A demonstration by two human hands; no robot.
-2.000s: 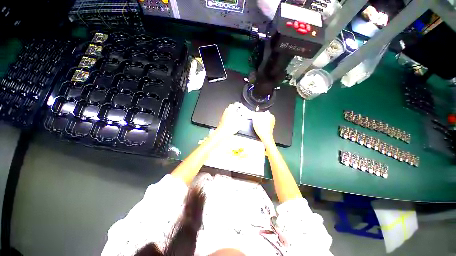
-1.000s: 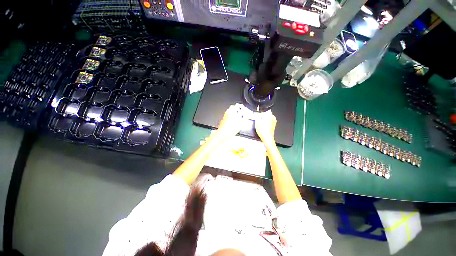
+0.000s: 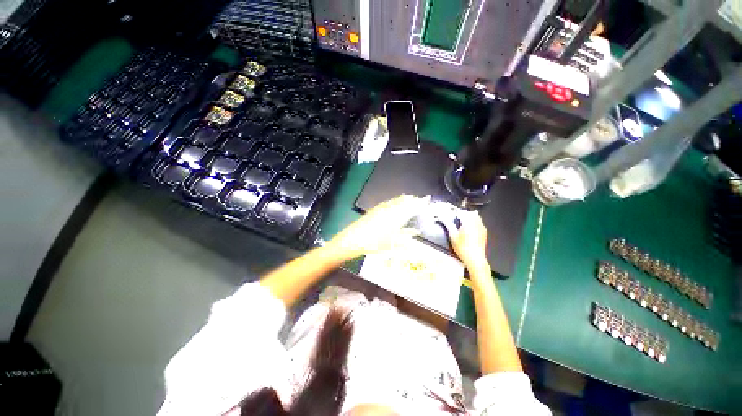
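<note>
My left hand (image 3: 397, 221) and my right hand (image 3: 469, 237) are close together over the black microscope base (image 3: 509, 213), just on my side of the lens ring. Both are overexposed. A thin dark thing (image 3: 446, 229) shows at my right fingertips; I cannot tell what it is. Whether my left fingers hold anything is too washed out to tell, and no module is distinct between the hands. The black digital microscope (image 3: 494, 144) stands behind them. A white paper sheet (image 3: 415, 280) with a yellow mark lies below my hands at the bench edge.
A glossy black blister tray (image 3: 259, 175) at left holds several gold modules in one column. Matt black trays (image 3: 134, 106) lie farther left. A smartphone (image 3: 402, 127), crumpled white wipe (image 3: 373, 140), round tub (image 3: 563, 182), monitor (image 3: 399, 34) and three module rows (image 3: 657, 296) surround the base.
The view has turned, so the bench sits farther right and lower. My hands have shifted slightly back from the lens ring, and the thin dark thing now shows at my right fingertips.
</note>
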